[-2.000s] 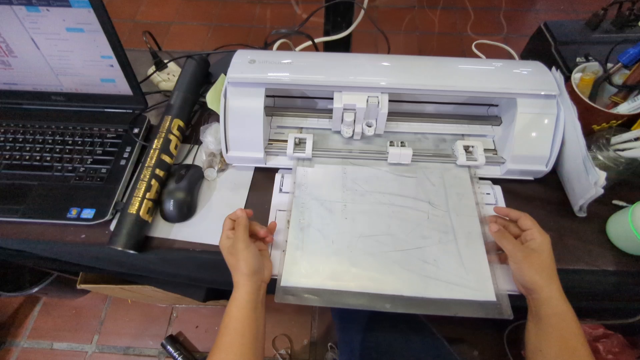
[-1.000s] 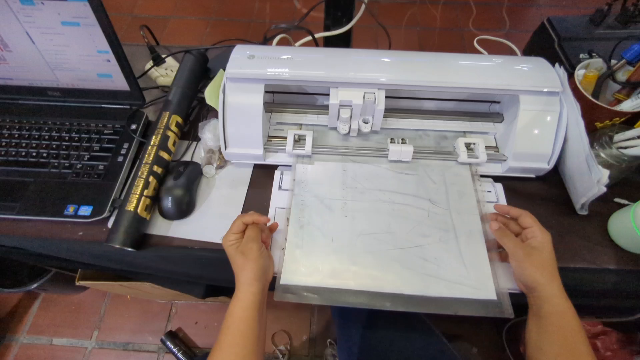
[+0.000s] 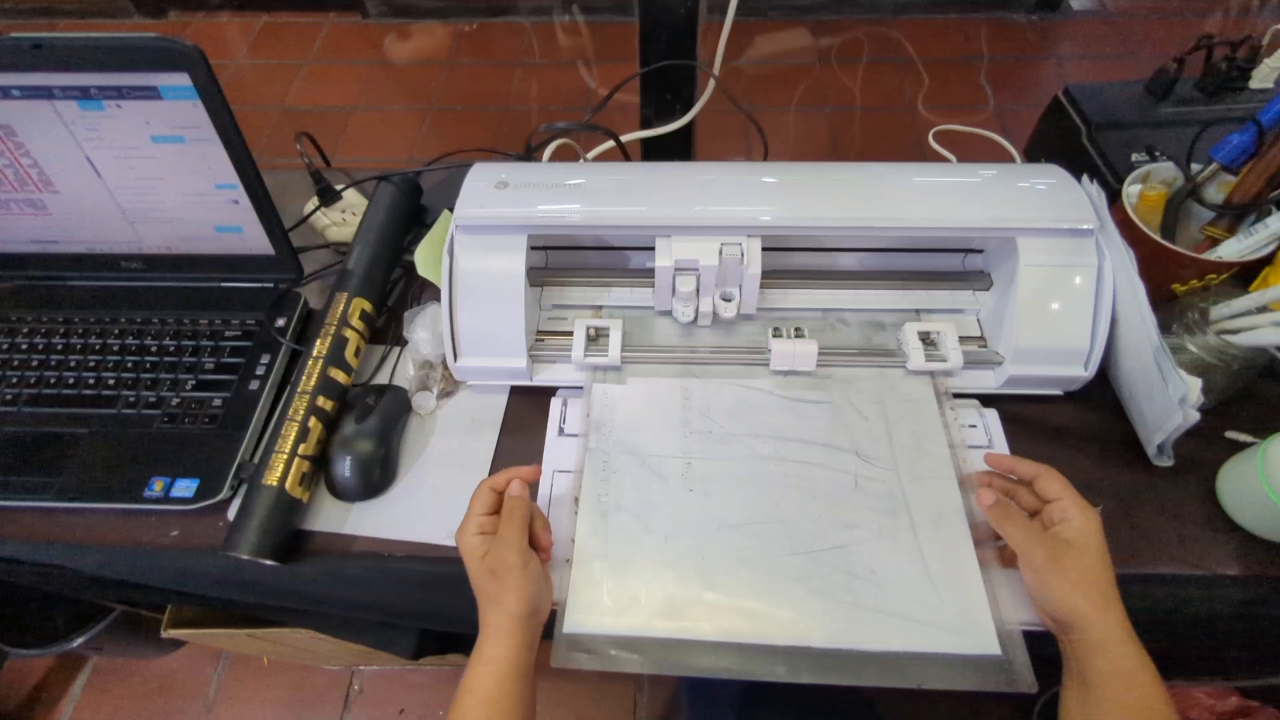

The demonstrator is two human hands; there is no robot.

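A white Silhouette cutting machine (image 3: 800, 205) stands on a dark table, its front uncovered and its carriage (image 3: 708, 278) near the middle of the rail. A clear cutting mat (image 3: 800, 670) bearing a white sheet (image 3: 780, 520) lies partly in the machine, under the pinch rollers, and extends toward me over a white support tray (image 3: 562, 480). At the mat's left side is my left hand (image 3: 508, 560), fingers curled, with nothing seen in it. My right hand (image 3: 1050, 540) is at the mat's right edge, thumb and fingers bent; whether it touches the clear edge cannot be told.
To the left are a laptop (image 3: 130, 400), a black tube with gold lettering (image 3: 320, 370), a black mouse (image 3: 366, 442) and a power strip (image 3: 338, 215). On the right stand a cup of pens and tools (image 3: 1165, 245), a folded white sheet (image 3: 1150, 380) and a pale green round object (image 3: 1250, 485).
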